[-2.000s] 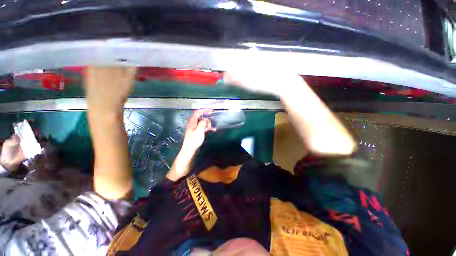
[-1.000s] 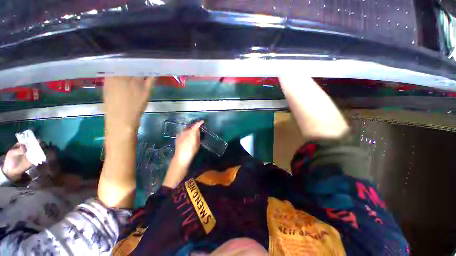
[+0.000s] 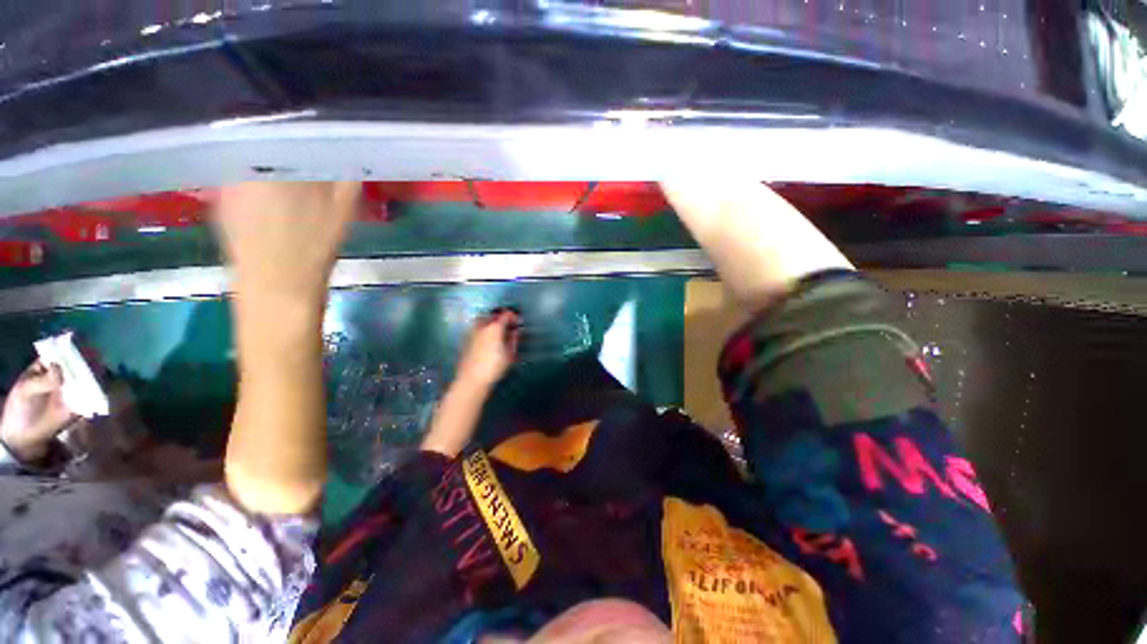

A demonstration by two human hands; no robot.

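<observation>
My left hand is over the green bench, its fingertips pinched at a clear blister tray that is blurred and shows only by faint edges and glare. More clear trays lie loosely piled to the left of my left hand. My right forearm reaches over the metal rail towards the belt; my right hand is hidden behind the overhead shelf edge. Several red boxes show as a red strip on the dark green belt, just under the shelf edge. What my right hand touches is hidden.
The pale shelf edge crosses above the belt. The metal rail borders the bench. A large brown carton stands at right. Another person's arm reaches over the belt at left; their other hand holds white pieces.
My right forearm has moved left and further under the shelf edge. My left hand stays near the same place; its tray is blurred now. The neighbour's reaching arm has shifted slightly left.
</observation>
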